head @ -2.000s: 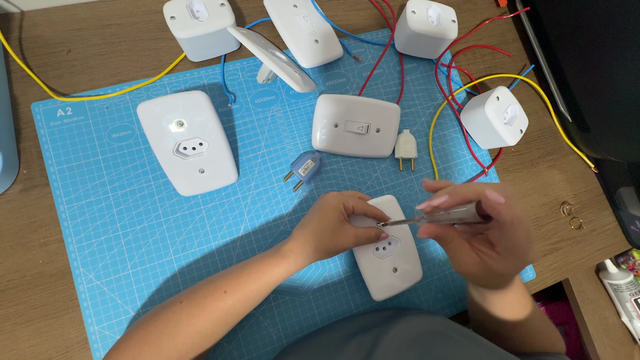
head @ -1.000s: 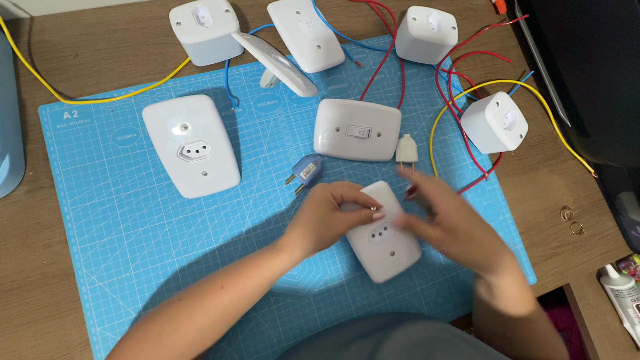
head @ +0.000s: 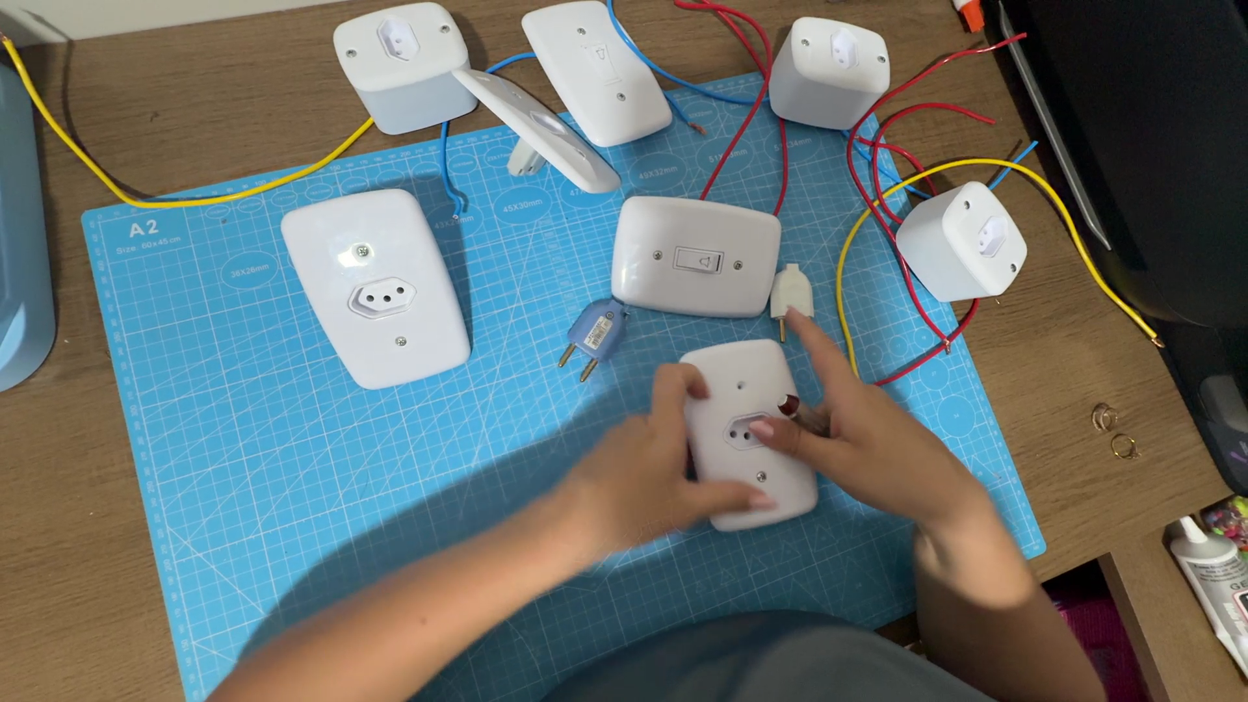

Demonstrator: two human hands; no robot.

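A white socket faceplate [head: 751,487] lies on the blue cutting mat, a screw in its lower hole and no screw visible in its upper hole. My left hand [head: 653,468] grips it by the left side, fingers at the upper edge and thumb across the bottom. My right hand [head: 868,429] is over its right side, with a screwdriver [head: 807,413] tucked in the palm, mostly hidden, and the thumb near the socket. The right index finger reaches a white plug [head: 792,291]. Above lies a switch plate [head: 697,283], with a blue plug [head: 597,331] to its lower left.
A larger socket plate [head: 375,224] lies on the mat's left. Socket boxes [head: 834,88], a tilted plate [head: 546,141], another plate [head: 604,97] and red, blue and yellow wires [head: 283,190] spread across the back and right. Rings [head: 1124,447] and a tube [head: 1214,585] are at right.
Two seconds ago my right hand held the screwdriver at the upper screw hole, beside my left fingers. Now the screwdriver is tucked in my right palm, and my left hand has spread around the plate's left side.
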